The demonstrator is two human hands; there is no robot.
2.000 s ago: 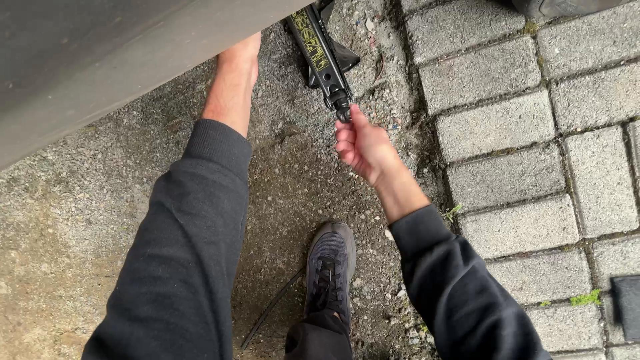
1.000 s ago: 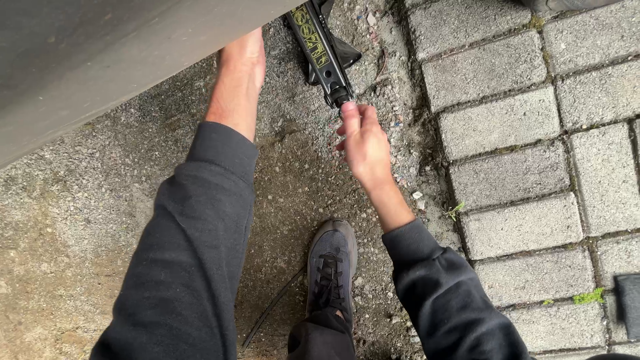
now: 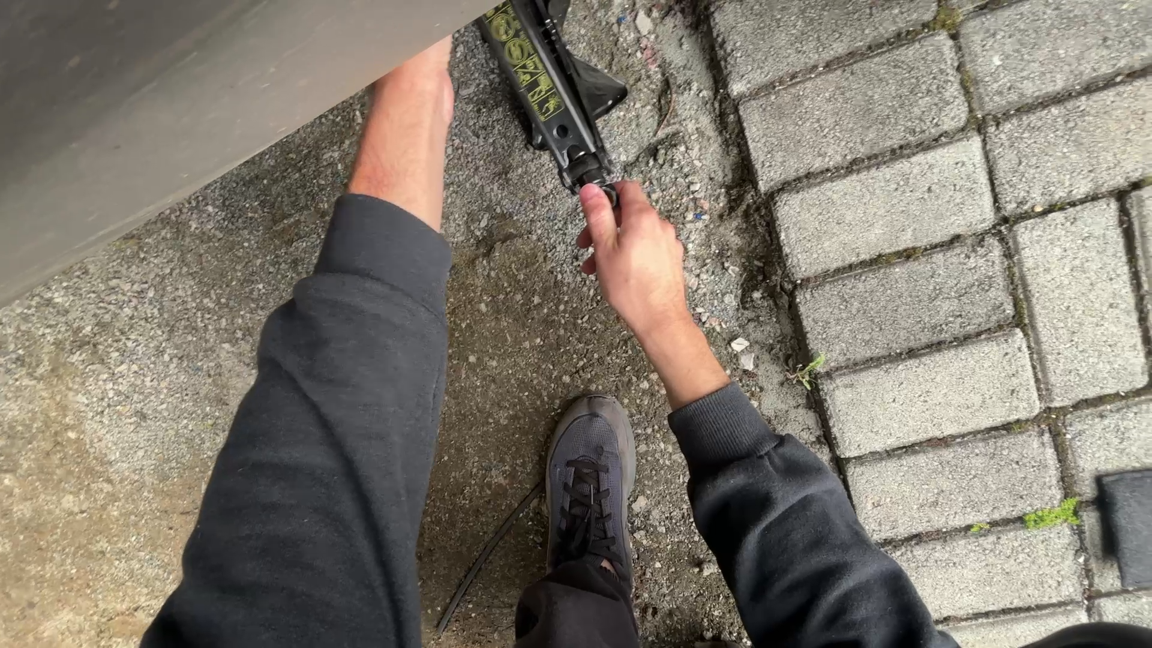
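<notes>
A black scissor jack (image 3: 540, 81) with yellow printed pictograms lies at a slant on the gravel at the top middle, its upper end cut off by the frame and the car body. At its near end, the thumb and fingers of my right hand (image 3: 630, 243) are closed on the jack's screw end (image 3: 601, 187). My left arm reaches up beneath the edge of a grey car body panel (image 3: 225, 99). Only the wrist and part of the left hand (image 3: 418, 81) show beside the jack; its fingers are hidden by the panel.
The car panel covers the upper left. Concrete paving blocks (image 3: 891, 207) border the gravel on the right. My shoe (image 3: 589, 486) stands below the right hand, with a thin black strip (image 3: 486, 562) beside it. A dark flat object (image 3: 1127, 526) lies at the right edge.
My right hand has turned and shifted its fingers around the jack's screw end. The left arm stays reached under the panel.
</notes>
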